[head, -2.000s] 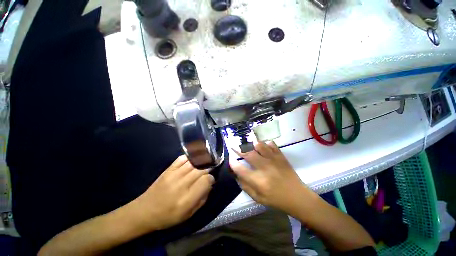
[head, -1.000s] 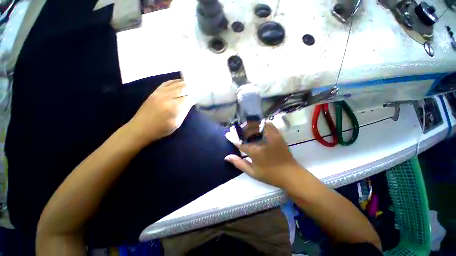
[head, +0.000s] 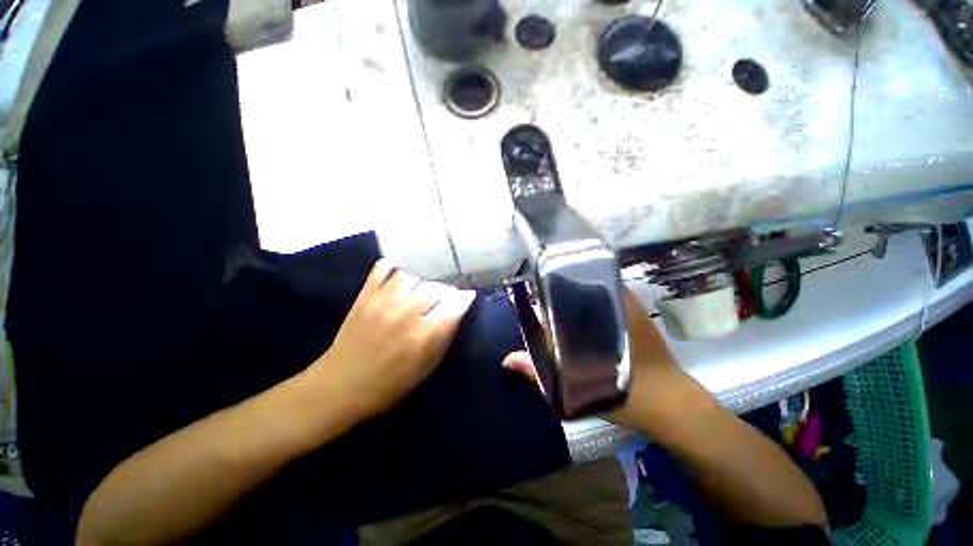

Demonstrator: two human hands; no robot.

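Note:
A large black garment panel (head: 139, 309) covers the table left of the needle and hangs over the front edge. My left hand (head: 400, 336) lies on the panel left of the needle area, fingers bent, fingertips at the cloth; whether it pinches the cloth cannot be told. My right hand (head: 629, 363) is at the panel's right edge, mostly hidden behind the shiny take-up lever guard (head: 585, 320); its thumb tip shows left of the guard. The white sewing machine head (head: 662, 139) is above both hands. The needle and presser foot are hidden.
Snips with a green handle loop (head: 777, 288) and a partly hidden red one lie under the machine arm. A pale tension dial knob (head: 699, 312) sits right of the guard. A green mesh basket (head: 894, 427) with dark cloth and small pink and yellow items stands at right.
My left hand has moved right and down towards the needle area. The view has come closer to the machine head, and the guard now covers more of my right hand. The panel's front edge reaches farther right.

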